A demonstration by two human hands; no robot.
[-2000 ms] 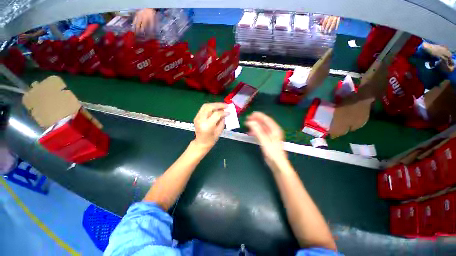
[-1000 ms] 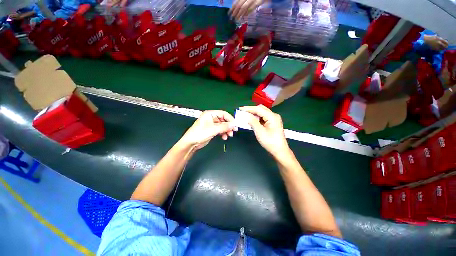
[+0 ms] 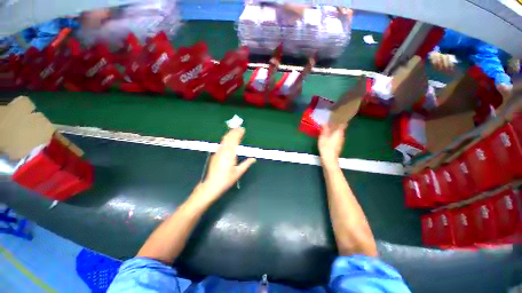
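Note:
My left hand [image 3: 224,163] is over the pale strip, palm down with thumb apart, holding nothing. A small white paper piece [image 3: 234,121] lies on the green belt just beyond its fingertips. My right hand [image 3: 332,143] is at the near right corner of an open red box [image 3: 311,121] on the belt, where its raised brown lid [image 3: 348,106] begins. The fingers overlap that edge; the blur hides whether they grip it. White contents show in the box's mouth.
Red boxes with raised lids [image 3: 192,71] line the far belt. Other open boxes [image 3: 409,133] stand right of my right hand. Stacked boxes [image 3: 481,166] are at right, two red boxes [image 3: 54,166] at left. Clear trays [image 3: 295,28] and other people's hands [image 3: 442,60] are across.
The white piece is out of my hands and a similar one lies on the belt. My hands have parted, the right reaching forward to an open box. The whole view has shifted.

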